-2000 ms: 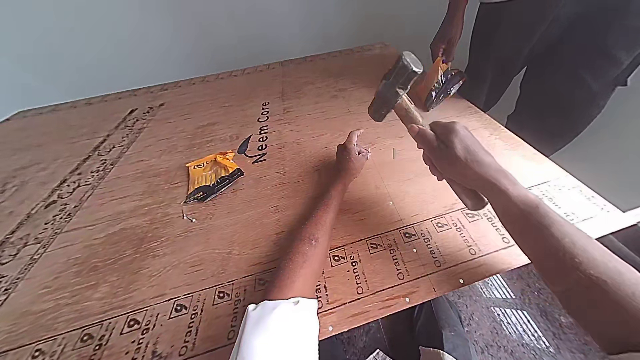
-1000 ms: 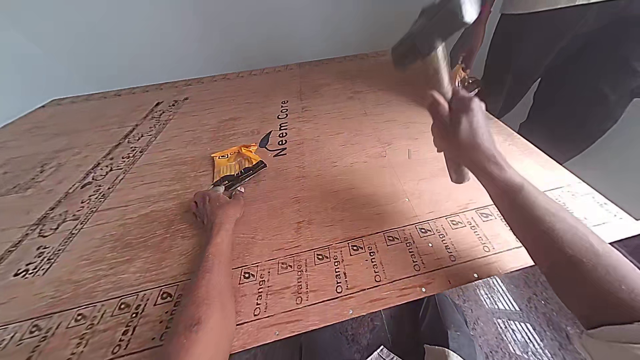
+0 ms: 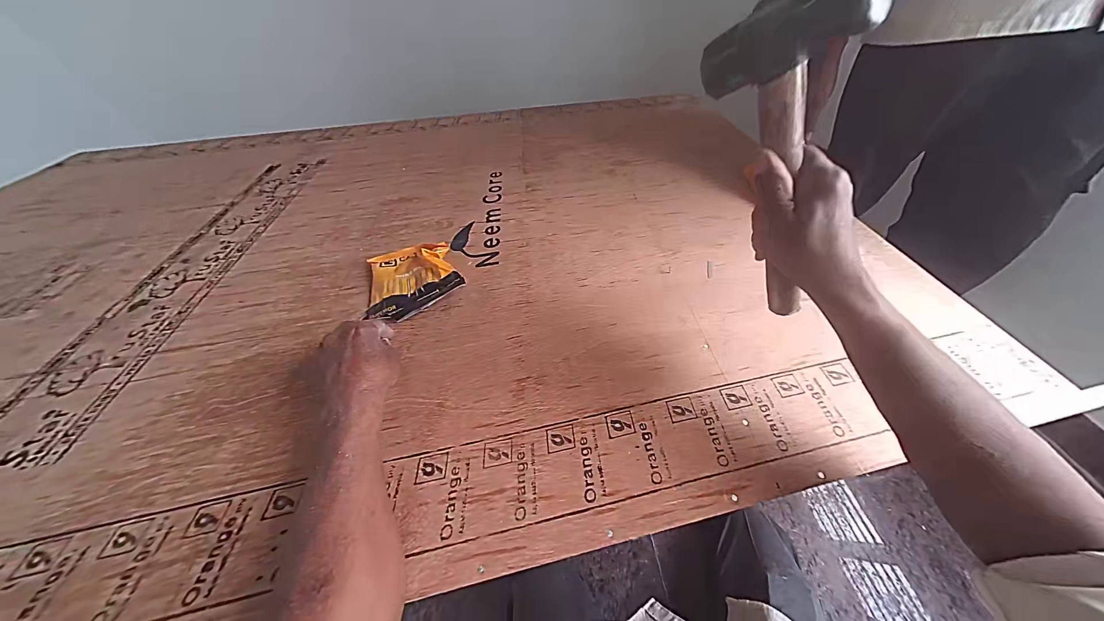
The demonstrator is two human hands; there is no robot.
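Note:
My right hand [image 3: 806,216] is closed around the wooden handle of a hammer [image 3: 785,121], held up above the right part of a plywood sheet [image 3: 552,345] with its steel head at the top. My left hand [image 3: 358,349] rests on the plywood, fingers curled, at the lower edge of a yellow and black plastic packet [image 3: 414,280]. Whether those fingers hold anything is hidden. Nail heads [image 3: 734,498] dot the sheet along its near edge.
A person in dark trousers [image 3: 983,147] stands at the far right corner of the sheet, partly behind the hammer. A pale wall [image 3: 345,60] borders the far side. Dark stone floor [image 3: 854,526] shows below the near edge.
My left hand has moved left, from the middle of the plywood to the packet. The hammer has gone up in my right hand. The view has shifted somewhat.

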